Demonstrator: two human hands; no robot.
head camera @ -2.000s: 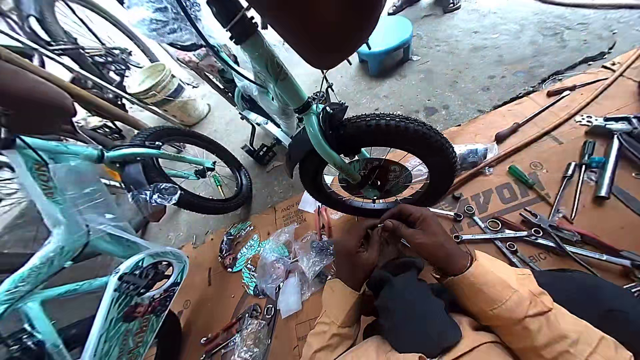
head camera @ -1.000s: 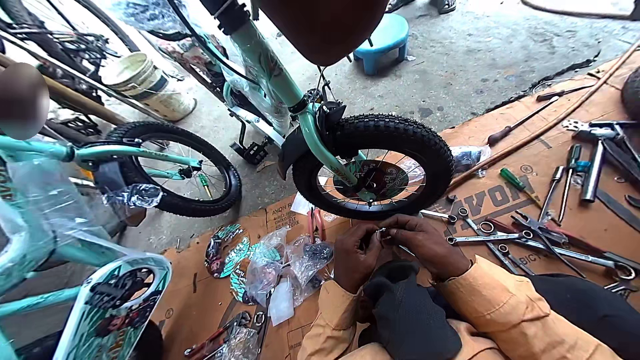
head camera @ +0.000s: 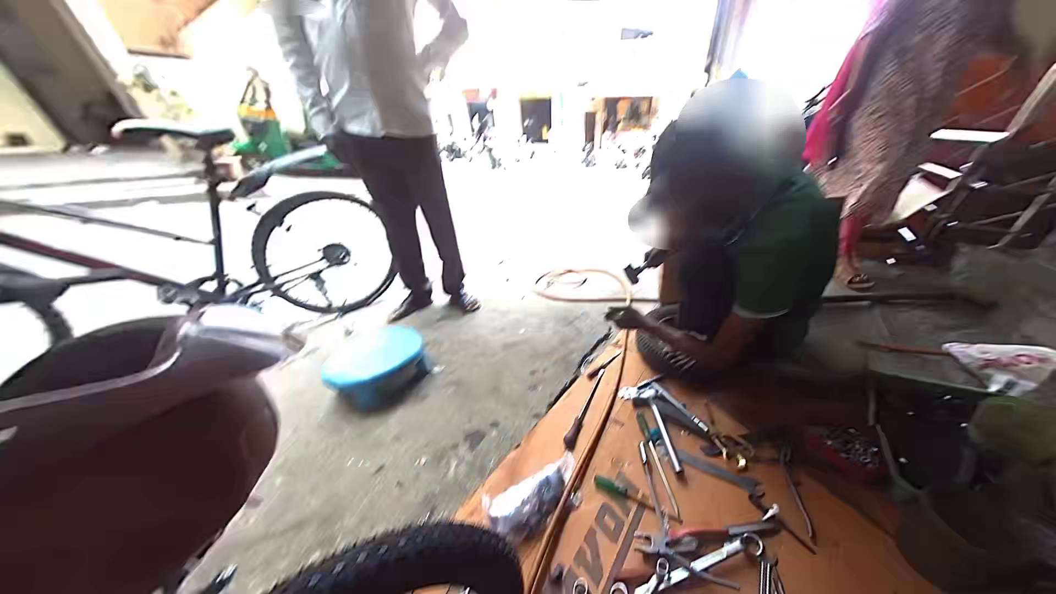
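Neither my left hand nor my right hand shows in this view. A black knobby bicycle tyre (head camera: 412,561) rises at the bottom edge. Hand tools lie spread over the flattened cardboard (head camera: 511,462): a green-handled screwdriver (head camera: 615,487), pliers with red grips (head camera: 701,535), combination wrenches (head camera: 701,568) and a long dark-handled screwdriver (head camera: 582,412). A clear plastic bag of parts (head camera: 528,502) sits by the cardboard's left edge. At the lower left, a large bicycle saddle (head camera: 124,437) looms close and blurred.
A crouching person in a green shirt (head camera: 784,247) is beyond the tools, near a tyre and a hose (head camera: 586,285). Another person (head camera: 396,165) stands behind a blue stool (head camera: 375,363), beside a parked bicycle (head camera: 326,252). A third person (head camera: 891,107) stands at right; a red tray (head camera: 846,450) holds small parts.
The view has swung up and to the right. Both hands, seen close together at a small part before the front wheel in the earlier frames, are out of view.
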